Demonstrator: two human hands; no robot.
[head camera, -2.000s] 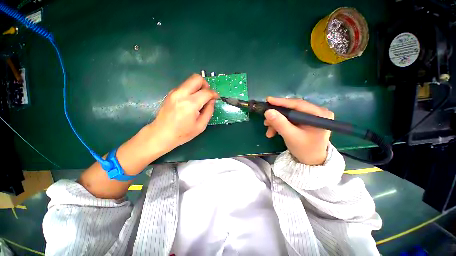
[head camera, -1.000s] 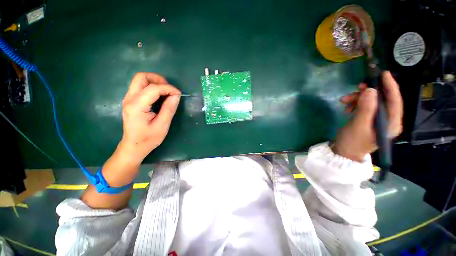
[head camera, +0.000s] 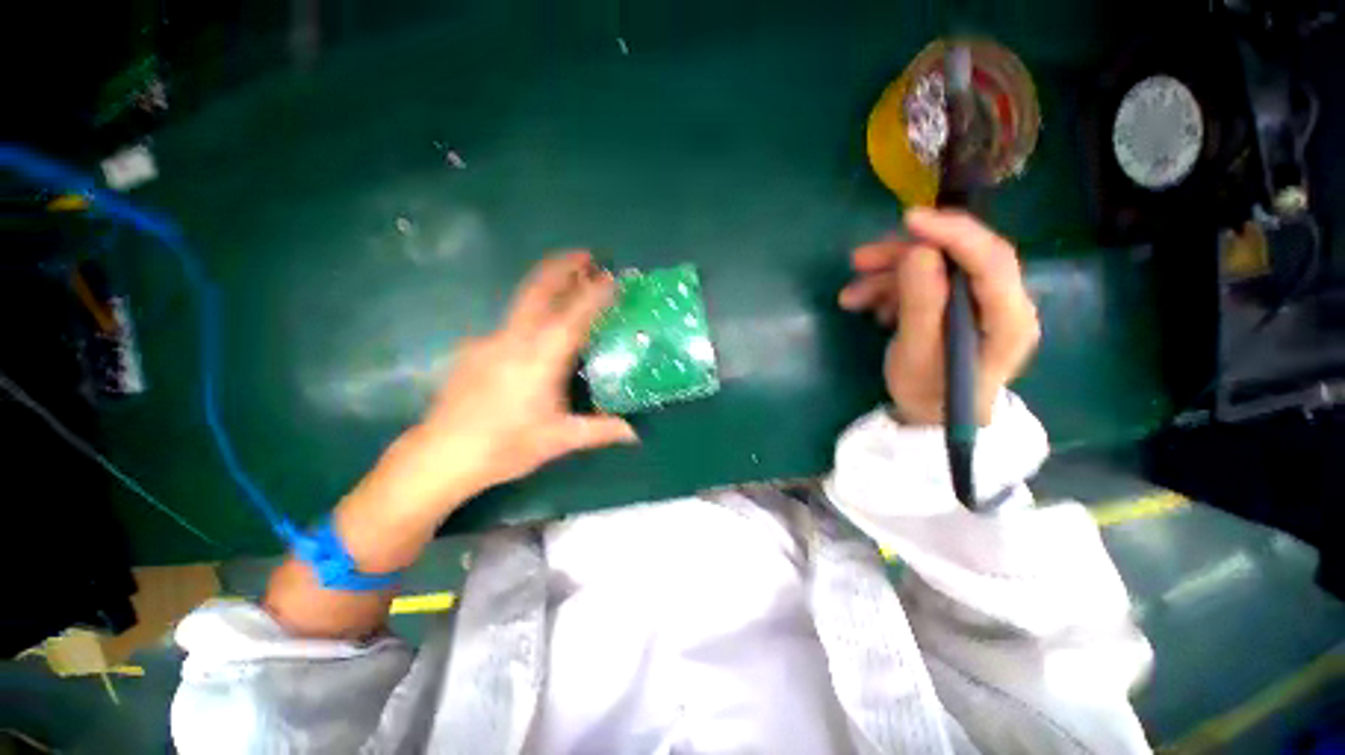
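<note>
The green circuit board (head camera: 657, 339) lies on the dark green mat, turned slightly, with small stubs at its far left edge. My left hand (head camera: 516, 376) is at the board's left side, fingers apart: the fingertips are by the far left corner, the thumb just below the near edge. It is blurred, and I see no solder wire in it. My right hand (head camera: 966, 310) holds the black soldering iron (head camera: 962, 347) upright in the picture, its front end over the yellow tip-cleaner tin (head camera: 892, 140). The iron's tip is too blurred to make out.
A blue wrist strap (head camera: 328, 553) is on my left wrist, its cord (head camera: 214, 332) running up to the left. A black box with a round pale label (head camera: 1159, 130) stands at far right. Tiny specks (head camera: 404, 226) lie on the mat. Brown cardboard (head camera: 162, 612) is at lower left.
My left hand has moved right to the board and its pinched fingers have spread. My right hand, still holding the iron, has shifted left in view. The whole view has shifted and tilted slightly.
</note>
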